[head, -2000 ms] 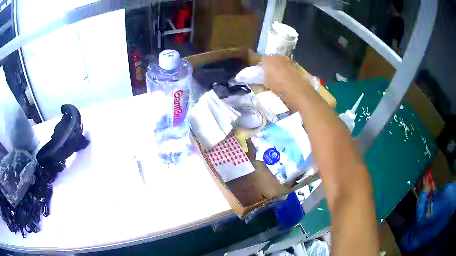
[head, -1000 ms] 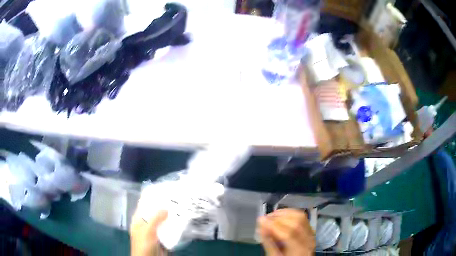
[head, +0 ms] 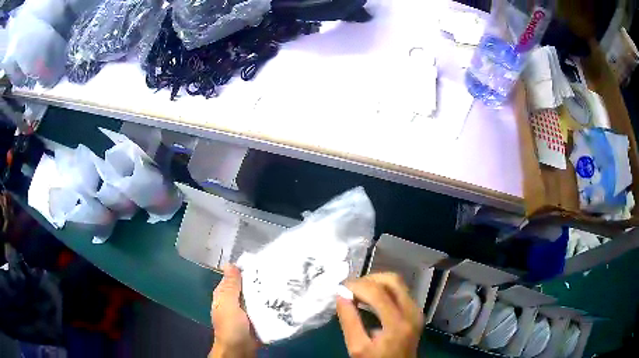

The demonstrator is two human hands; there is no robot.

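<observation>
A white plastic-wrapped unit [head: 301, 269], with dark marks or contents showing through, is held up over the bench near the picture's bottom centre. My left hand [head: 232, 314] grips its lower left edge. My right hand [head: 382, 314] is at its right side, with a small white piece between thumb and fingers; whether this is part of the wrap I cannot tell. Behind the unit stands an open product carton [head: 200, 231], partly hidden by it. Another open carton [head: 403, 266] stands just behind my right hand.
Cartons holding wrapped units [head: 499, 325] stand in a row at right. Several white-wrapped units [head: 105, 178] lie at left. The raised white shelf [head: 336, 105] bears black cables [head: 203, 66], a water bottle [head: 501, 63] and a brown parts carton [head: 553, 189].
The view has swung down from the parts carton, where an arm reached, to the bench. The wrapped unit is now held between both hands, and my right hand has come up to it.
</observation>
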